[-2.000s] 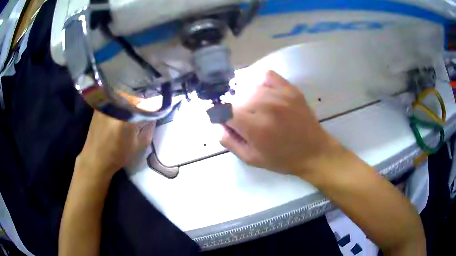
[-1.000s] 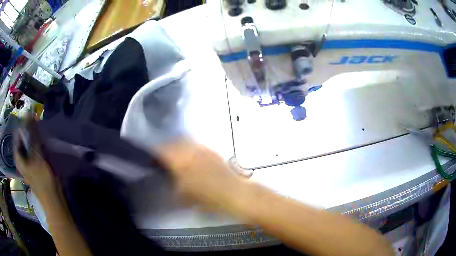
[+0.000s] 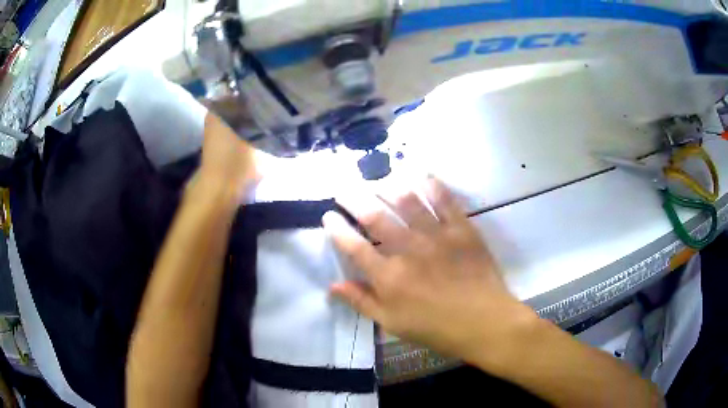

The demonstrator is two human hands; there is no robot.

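Note:
White fabric (image 3: 295,295) with black strips (image 3: 311,376) lies in front of the needle area and hangs over the table's front edge. Black fabric (image 3: 88,215) joins it on the left. My right hand (image 3: 423,263) lies palm down with fingers spread on the white piece, fingertips by the upper black strip. My left hand (image 3: 227,163) is behind the machine head's left end, partly hidden and washed out by the lamp; its fingers cannot be made out. The presser foot area is glaring; the dark grey tab (image 3: 373,165) shows beside it.
The white machine head (image 3: 511,48) with blue stripe stands across the top. Scissors (image 3: 690,195) with yellow and green loops lie at the right beside a metal fitting (image 3: 678,130). A measuring tape (image 3: 595,285) runs along the front edge. A brown board (image 3: 104,36) is at the top left.
The blurred dark fabric held at the left a second ago has given way to white fabric with black strips laid before the needle. Both hands have moved right and up, towards the machine head.

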